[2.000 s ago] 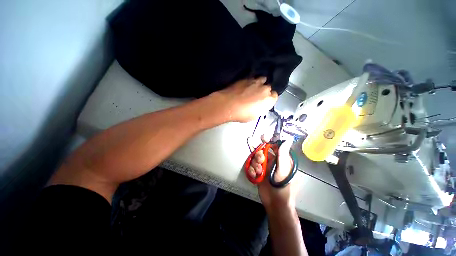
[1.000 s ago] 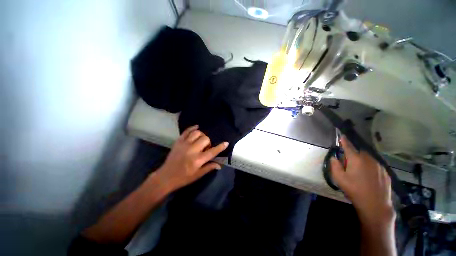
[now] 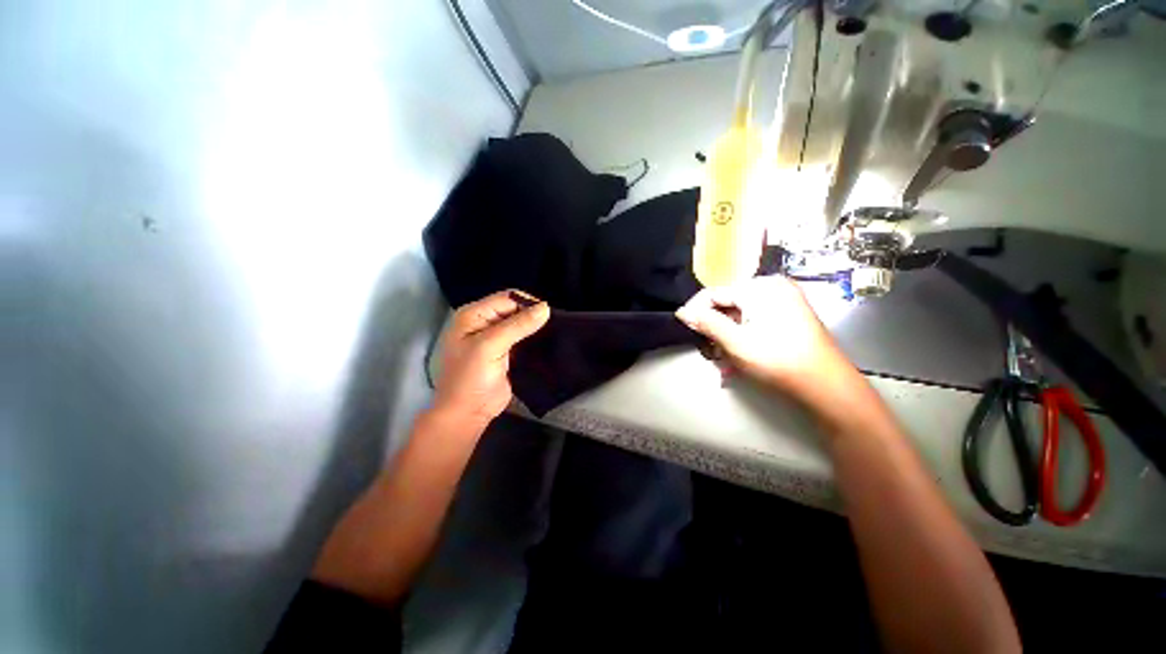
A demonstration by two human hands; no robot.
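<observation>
The black garment piece (image 3: 512, 230) lies bunched on the table left of the needle, and one edge of it is held straight between my hands. My left hand (image 3: 483, 351) pinches the left end of this edge between thumb and fingers. My right hand (image 3: 754, 330) pinches the right end, just below the yellow lamp head. Cloth hangs below the edge to the table's front. The scissors (image 3: 1033, 441) lie on the table at the right, one black and one red loop toward me, clear of both hands.
The sewing machine head (image 3: 1023, 141) fills the upper right, with its lit presser foot (image 3: 873, 262) beyond my right hand. The yellow lamp (image 3: 726, 211) hangs left of the needle. A black band (image 3: 1055, 339) runs diagonally at the right. A pale wall (image 3: 230, 230) stands at left.
My right hand has let go of the scissors at the right and moved left onto the cloth. My left hand now grips the cloth edge, which is lifted and stretched straight. The view has shifted.
</observation>
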